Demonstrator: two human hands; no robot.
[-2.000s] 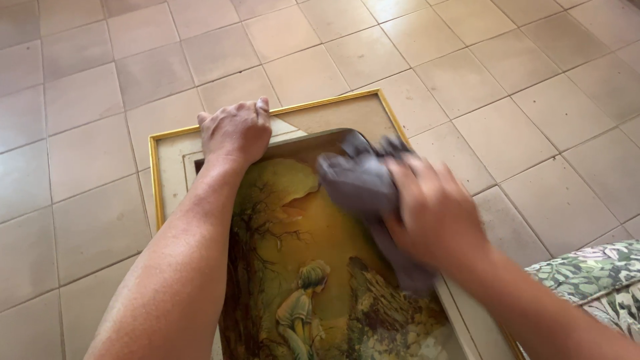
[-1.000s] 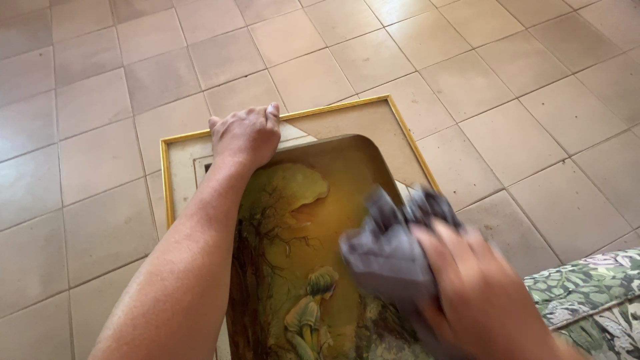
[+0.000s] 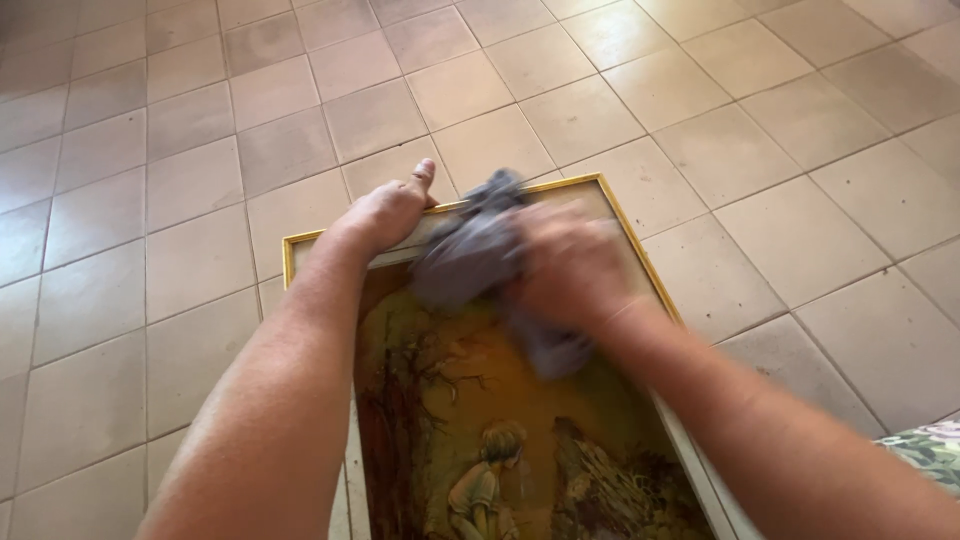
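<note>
A framed picture [image 3: 480,360] with a thin gold-coloured frame and a pale border shows a crouching figure, a tree and rocks; its lower part runs out of view. My left hand [image 3: 394,210] grips the frame's top edge, left of the middle, thumb raised and fingertips hidden behind it. Bunched in my right hand [image 3: 574,262] is a grey cloth [image 3: 472,259], pressed on the upper part of the picture and lapping over the top edge of the frame. Hand and cloth are both blurred by motion.
Beige square floor tiles [image 3: 750,142] spread beyond and on both sides of the frame. A piece of floral fabric [image 3: 926,454] shows at the lower right edge. What supports the picture is hidden.
The right hand with the cloth has moved from the picture's right side up to its top edge. My left hand stays on the top edge, its thumb now raised. The view has shifted.
</note>
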